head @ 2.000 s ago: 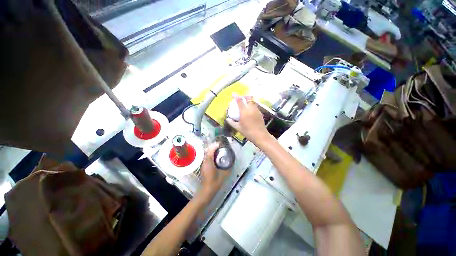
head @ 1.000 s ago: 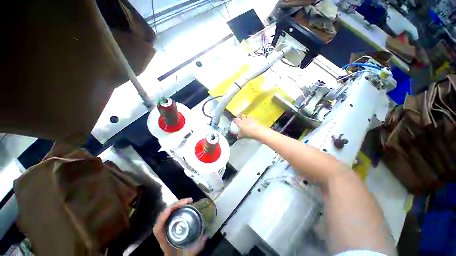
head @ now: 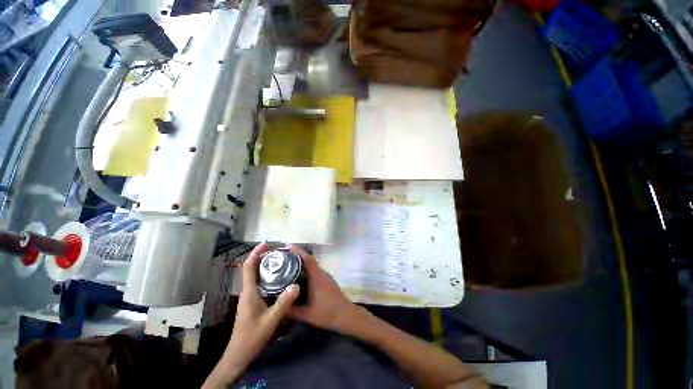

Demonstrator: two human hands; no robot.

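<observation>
A dark aerosol can [head: 280, 272] with a silver round end facing up is between my two hands at the lower centre, near the front edge of the machine table. My left hand [head: 252, 304] wraps its left side. My right hand [head: 325, 295] wraps its right side, its fingers partly hidden by the can. The can's lettering is not readable. The white machine head [head: 186, 121] stands left of centre. Two thread cones on red bases, one of them at the far left [head: 67, 249], show behind the machine.
A white plate [head: 292, 203] and a yellow sheet [head: 334, 137] lie on the machine table [head: 433, 251]. Brown workpieces [head: 418, 38] are piled at the top. A large box with brown contents [head: 520, 201] stands on the floor at right, with blue crates [head: 608, 83] beyond.
The view has swung right, along the machine to its front table. My right hand has left the thread stand area and joined my left hand on the can.
</observation>
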